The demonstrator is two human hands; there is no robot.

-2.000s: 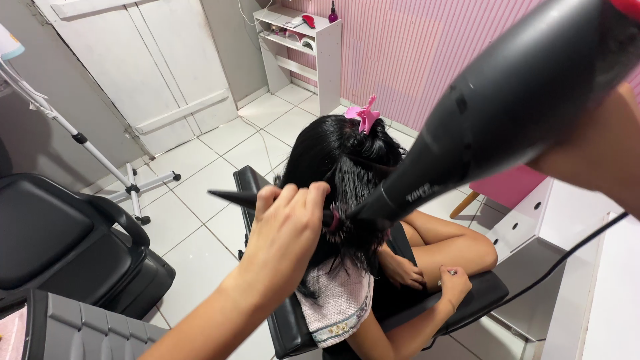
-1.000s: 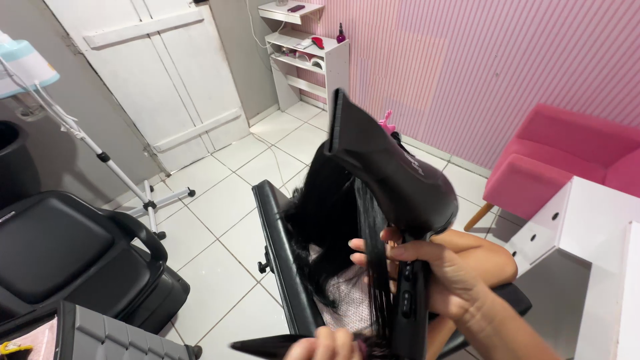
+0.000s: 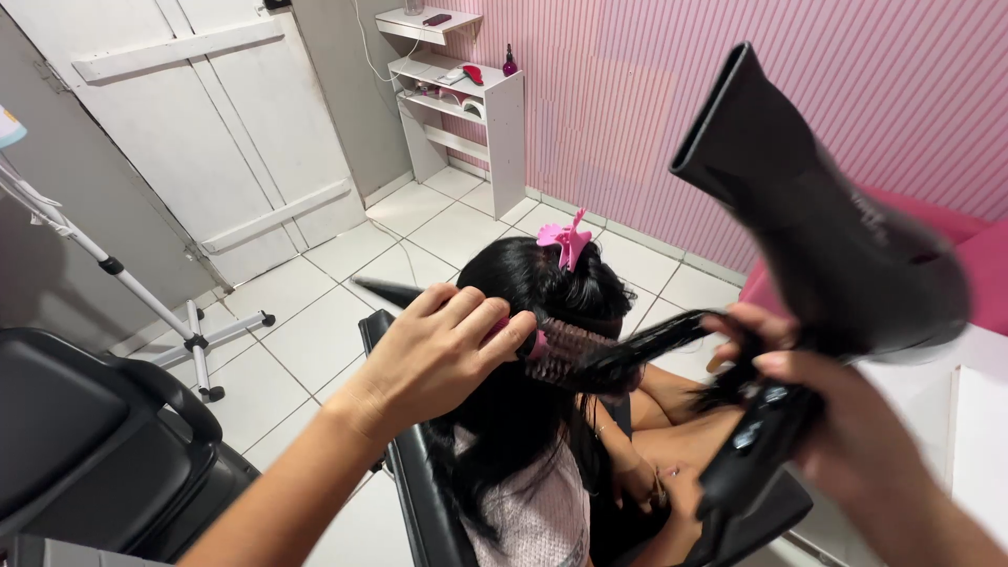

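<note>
My left hand (image 3: 449, 354) grips the handle of a round hairbrush (image 3: 579, 354), whose dark pointed end sticks out to the left. The bristles lie against the black hair (image 3: 504, 276) of a seated person. In my right hand (image 3: 819, 409) is a black hair dryer (image 3: 850, 220), held by its handle with the flat nozzle pointing up and left, away from the hair. The fingers of that hand also pinch a lock of hair (image 3: 661, 339) that runs across the brush. A pink claw clip (image 3: 565, 240) holds hair on top of the head.
The person sits in a black salon chair (image 3: 417, 488). Another black chair (image 3: 63, 402) and a white wheeled stand (image 3: 197, 341) are at left. A white shelf unit (image 3: 504, 142) stands by the pink wall; a pink armchair (image 3: 984, 252) and white furniture (image 3: 976, 433) are at right.
My left hand has risen with the brush from the bottom of the view to beside the head. The dryer nozzle, at the hair two seconds ago, now points away from it.
</note>
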